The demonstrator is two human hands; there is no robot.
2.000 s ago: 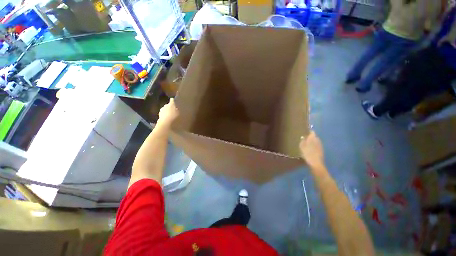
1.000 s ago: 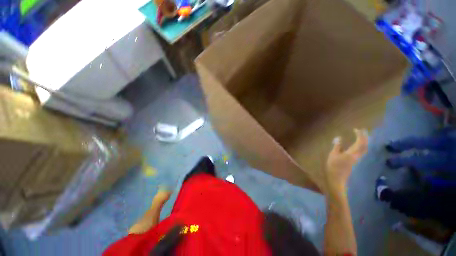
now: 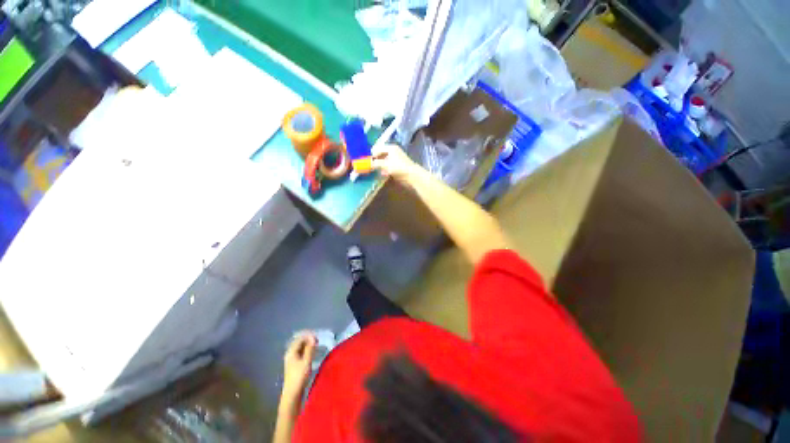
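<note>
A tape dispenser [image 3: 329,162], orange-red with a blue part and a tape roll, lies at the corner of the green-topped bench [image 3: 351,203]. My right hand [image 3: 387,162] reaches across to it, with its fingers closed at its orange and blue end. My left hand [image 3: 299,348] is low in front of my body, fingers loosely bent, with no held thing seen. A large brown master carton [image 3: 663,277] stands on my right, beside my right arm. Its outer side and part of its inside show; its lower part is cut off by the picture's edge.
An orange-yellow tape roll [image 3: 303,124] sits beside the dispenser. A large white surface [image 3: 156,234] fills the left. Behind the bench corner are an open carton [image 3: 463,117], clear plastic bags [image 3: 537,65] and a blue crate [image 3: 667,112] holding small items. Grey floor [image 3: 286,285] shows by my foot.
My right hand has left the carton and moved left to the dispenser on the bench. The carton now stands further right. The view has turned, and more of the bench shows.
</note>
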